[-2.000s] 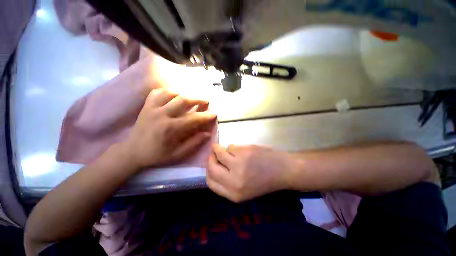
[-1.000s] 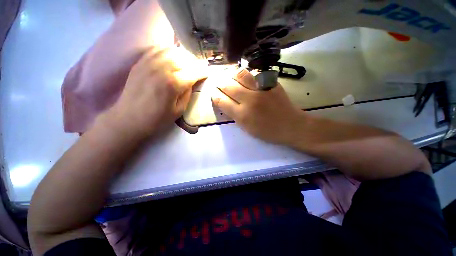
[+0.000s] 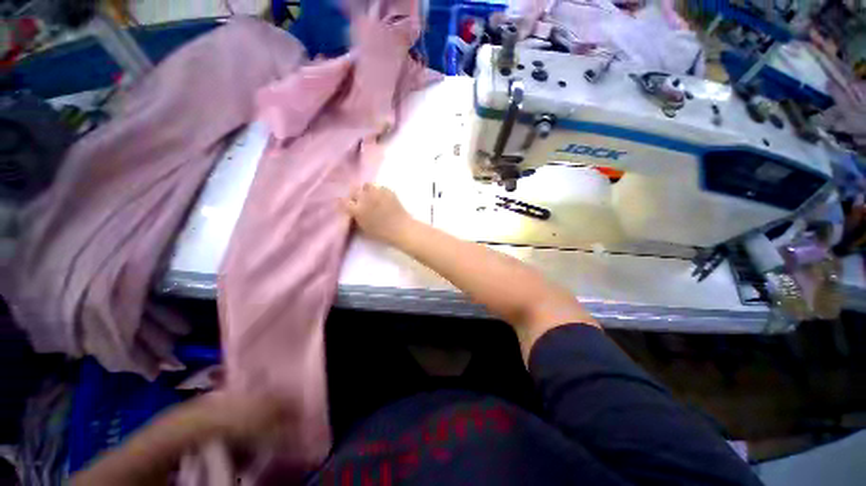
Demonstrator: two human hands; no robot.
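A long dusty-pink garment panel (image 3: 285, 228) lies over the left part of the white machine table and hangs over its front edge towards the lap. My right hand (image 3: 373, 211) is at the panel's right edge on the table, its fingers closed on the cloth. My left hand (image 3: 256, 420) is blurred, low at the left, at the hanging end of the panel; its fingers cannot be made out. The white sewing machine (image 3: 655, 180) stands right of my right hand. No cloth lies under its needle area.
Black thread snips (image 3: 523, 207) lie right of the needle. Dark tools (image 3: 707, 264) lie at the table's right end. A large pink bundle (image 3: 123, 199) hangs at the left edge. A blue crate (image 3: 106, 408) is below left. Cloth piles lie behind the machine.
The view has swung up and left, away from the needle. Both hands have left the needle area; my right hand is on the panel, my left down by its hanging end. The panel now stretches across the table.
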